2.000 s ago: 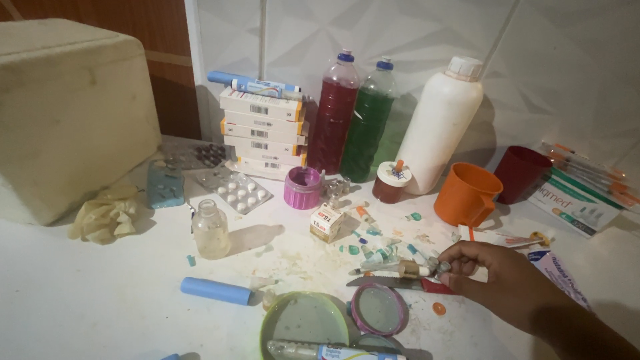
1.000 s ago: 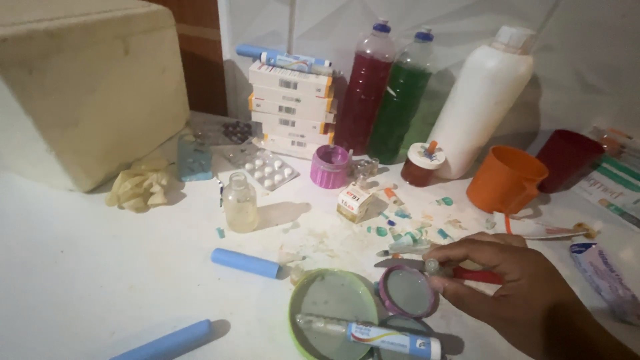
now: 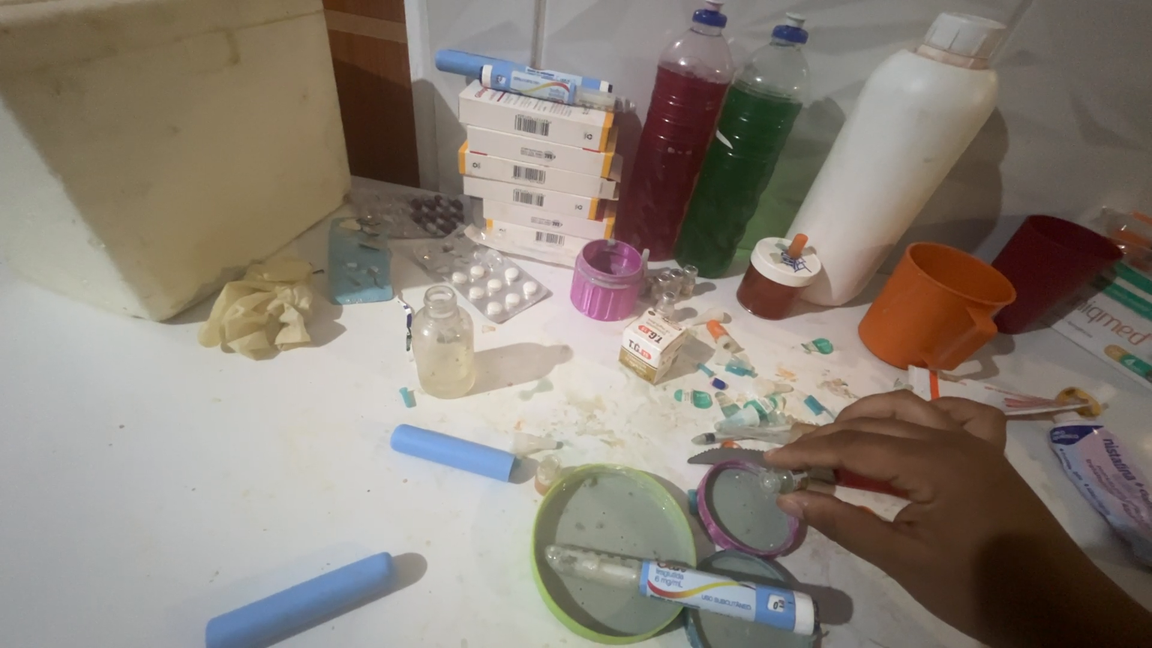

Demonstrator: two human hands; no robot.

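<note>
My right hand (image 3: 927,486) pinches a small clear glass vial (image 3: 779,481) between thumb and fingertips, just above a purple-rimmed round lid (image 3: 749,511). A serrated knife blade (image 3: 731,457) shows beside the fingers, its red handle (image 3: 868,483) partly behind the hand. A green-rimmed round lid (image 3: 589,504) lies to the left, with an injection pen (image 3: 720,594) resting across it. Blue pen caps (image 3: 454,452) lie farther left, one nearer the front edge. A small clear bottle (image 3: 444,346) of pale liquid stands behind them. My left hand is out of view.
A foam box (image 3: 171,162) fills the back left, near a crumpled glove (image 3: 258,310). Stacked medicine boxes (image 3: 540,171), red (image 3: 679,135) and green (image 3: 742,171) liquid bottles, a white bottle (image 3: 895,171) and an orange mug (image 3: 931,306) line the back. Small plastic bits (image 3: 693,397) litter the middle.
The view has shifted left and down, showing more of the injection pen and the front blue cap. My right hand stays closed on the small vial, now over the purple-rimmed lid.
</note>
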